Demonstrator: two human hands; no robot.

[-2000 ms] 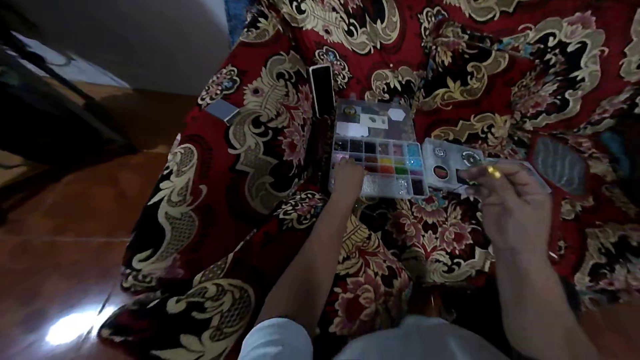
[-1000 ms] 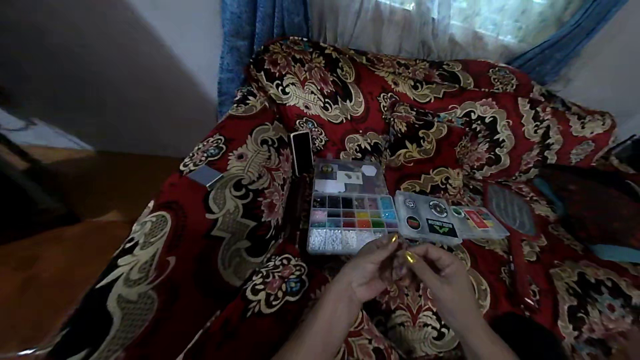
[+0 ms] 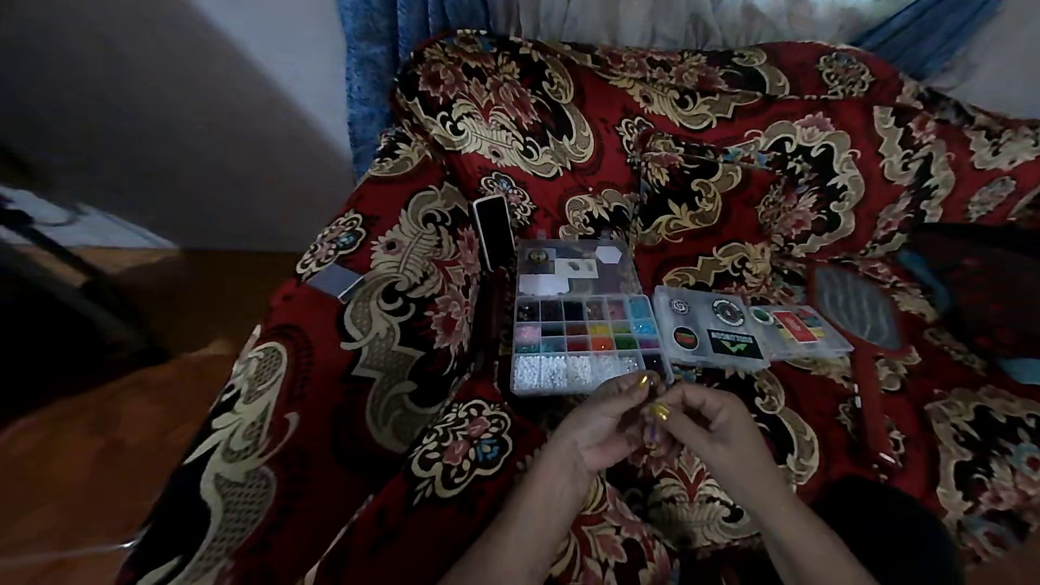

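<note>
My left hand [image 3: 605,422] and my right hand [image 3: 705,426] meet fingertip to fingertip just below the near right corner of a clear plastic bead organizer [image 3: 578,374]. Something tiny may be between the fingertips, too small and dim to make out. Gold-coloured polish shows on the nails. The organizer's lid stands open behind its compartments, which hold beads of many colours, with white or clear ones along the near row. To its right lies a closed translucent case [image 3: 705,309] with round stickers.
The organizer rests on a sofa with a patterned red cover [image 3: 601,162]. A smartphone [image 3: 494,231] leans behind it at the left; a small grey flat object [image 3: 335,281] lies on the armrest. Another stickered case [image 3: 821,345] and a paddle-shaped hairbrush or similar object [image 3: 860,309] are at the right.
Two seconds ago my left hand was at the organizer's compartments and my right hand was apart over the stickered case. Both came together in front of the organizer and stay there. The view has tilted up.
</note>
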